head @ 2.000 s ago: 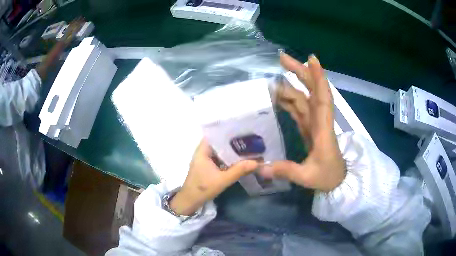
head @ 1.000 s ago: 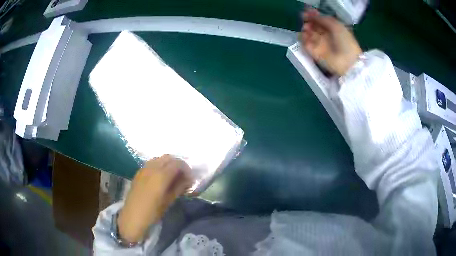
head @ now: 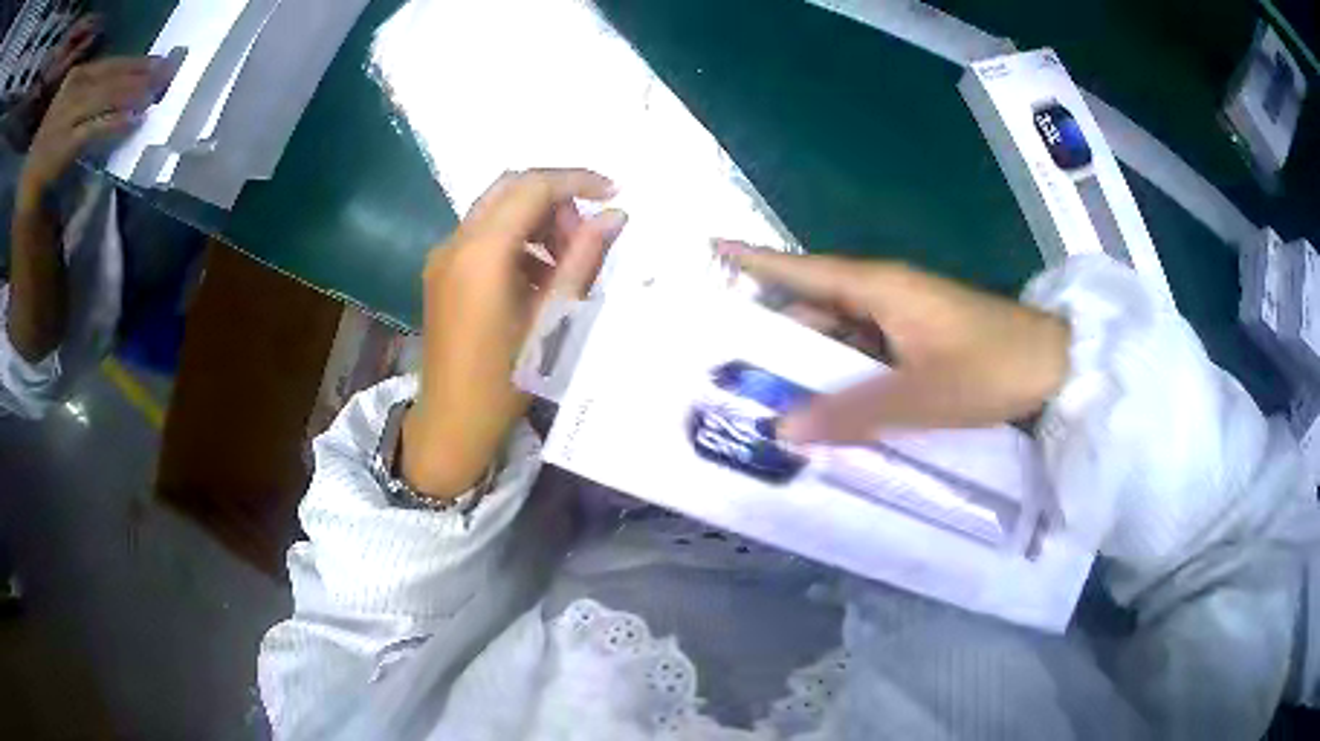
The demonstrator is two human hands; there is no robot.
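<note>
A white smartwatch box (head: pixel 637 413) with a dark watch face and grey strap printed on it lies tilted in front of me, above my lap. My right hand (head: pixel 927 348) grips it from the far side, thumb across the printed front. Its hang tab (head: pixel 557 345) points left, beside my left wrist. My left hand (head: pixel 507 290) is bent over the near part of the glaring white stack of poly bags (head: pixel 550 102), thumb and fingers close together. Whether it pinches a bag is washed out by glare.
Another watch box (head: pixel 1064 167) lies beyond my right wrist. More boxes (head: pixel 1281 290) are at the right edge, one item (head: pixel 1267 94) at upper right. Folded white card (head: pixel 232 87) is at upper left, with another person's hand (head: pixel 87 116) on it. A brown carton (head: pixel 246 391) is below the bench edge.
My right hand has come back from the far side with a watch box in it. My left hand has lifted and turned near the bag stack. Another person's hand has appeared at upper left.
</note>
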